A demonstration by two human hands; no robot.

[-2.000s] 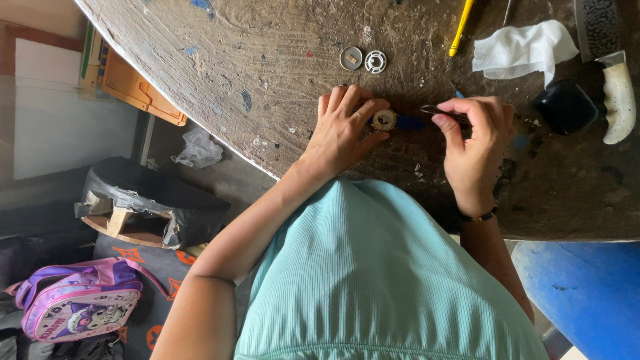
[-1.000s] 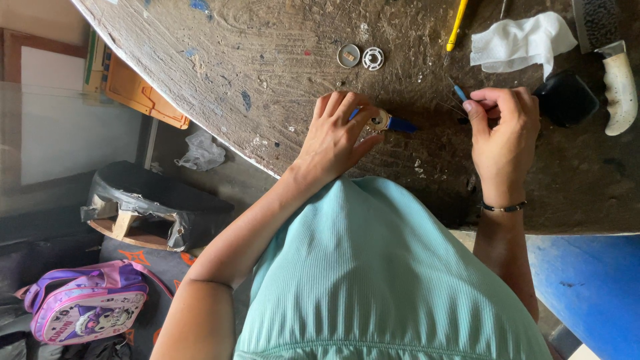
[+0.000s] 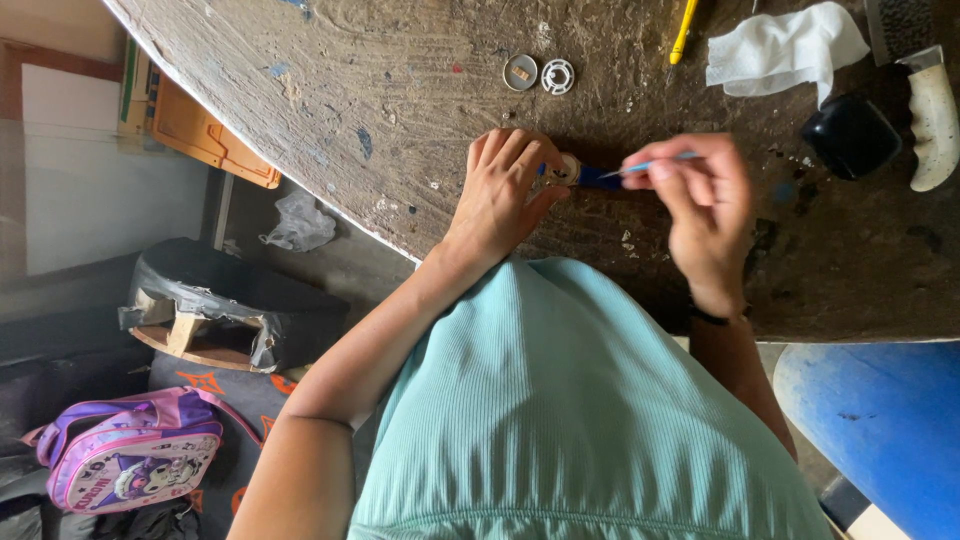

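My left hand (image 3: 504, 187) rests on the worn tabletop and holds the round case of a wristwatch (image 3: 566, 171) between thumb and fingers; its blue strap (image 3: 598, 178) points right. In my right hand (image 3: 705, 202), slightly blurred, is a thin tool with a light blue handle (image 3: 660, 163), possibly a small screwdriver. The tool's tip is over the blue strap, just right of the case. Beyond my left hand lie a round metal watch back (image 3: 520, 72) with a small piece in it and a white plastic ring (image 3: 557, 76), side by side. The inside of the case is too small to read.
Farther right on the table (image 3: 420, 97) are a yellow tool (image 3: 682, 34), a white cloth (image 3: 784, 49), a black rounded object (image 3: 851, 137) and a large knife with a pale handle (image 3: 932, 120). The table's curved edge runs along the left. A blue drum (image 3: 877, 427) stands below right.
Over the last second my right hand has moved left with the blue tool, bringing its tip over the strap. Two seconds ago that hand was also close to the watch. My left hand has stayed at the watch.
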